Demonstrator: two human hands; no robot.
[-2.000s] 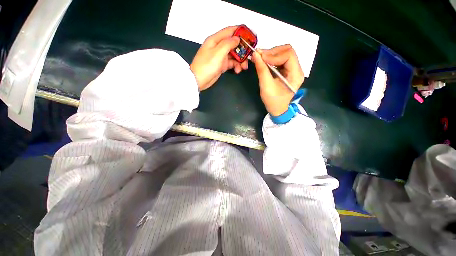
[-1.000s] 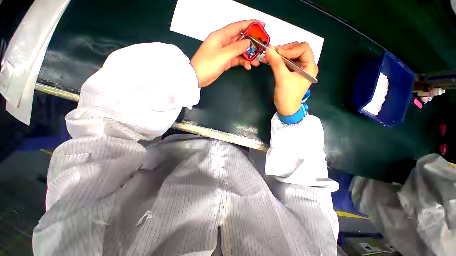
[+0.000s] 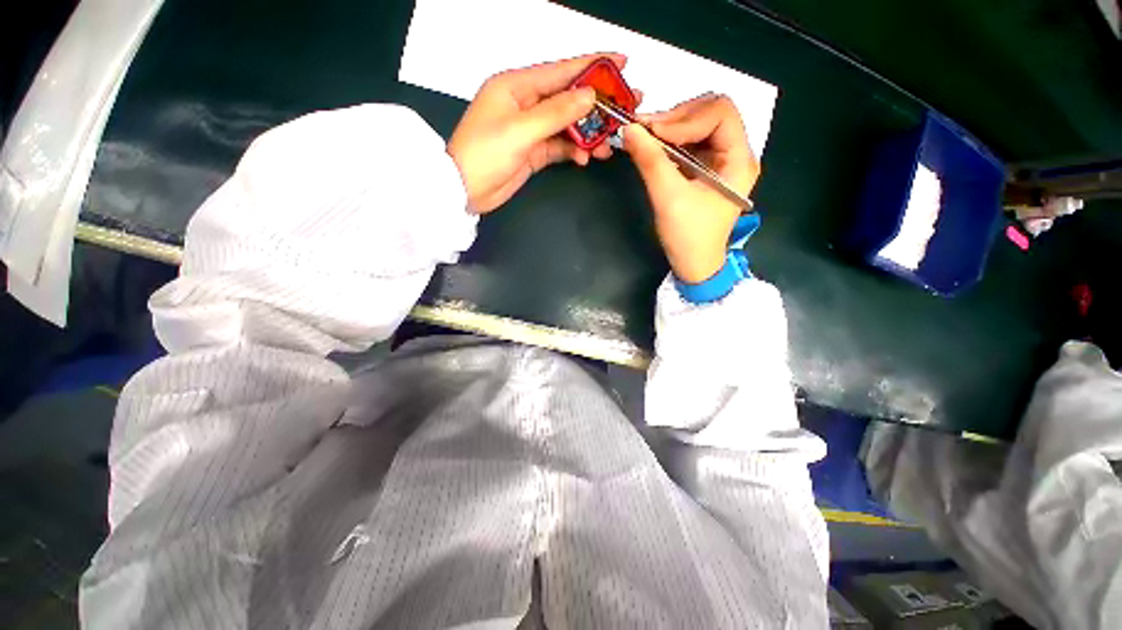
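Observation:
My left hand (image 3: 511,133) holds a small open red housing (image 3: 612,81) with dark and bluish parts inside. My right hand (image 3: 696,182) holds thin metal tweezers (image 3: 692,163) like a pen. The tweezers' tip is inside the housing, near my left thumb; whether it holds a pad is too small to tell. A long white liner sheet (image 3: 492,39) lies flat on the dark green bench, behind and partly under my hands. A bright blue wrist strap (image 3: 717,281) is around my right wrist.
A blue bin (image 3: 968,219) with white pieces (image 3: 914,219) stands at the right. White liner strips (image 3: 62,148) overhang the pale bench edge (image 3: 529,330) at the left. A red piece (image 3: 1082,298) lies far right. Another person's pale sleeve (image 3: 1068,431) is at the lower right.
Both hands, with the housing and tweezers, appear slightly further left, as does the bench scene. The tweezers' tip stays in the housing. The other person's sleeve at lower right has shifted.

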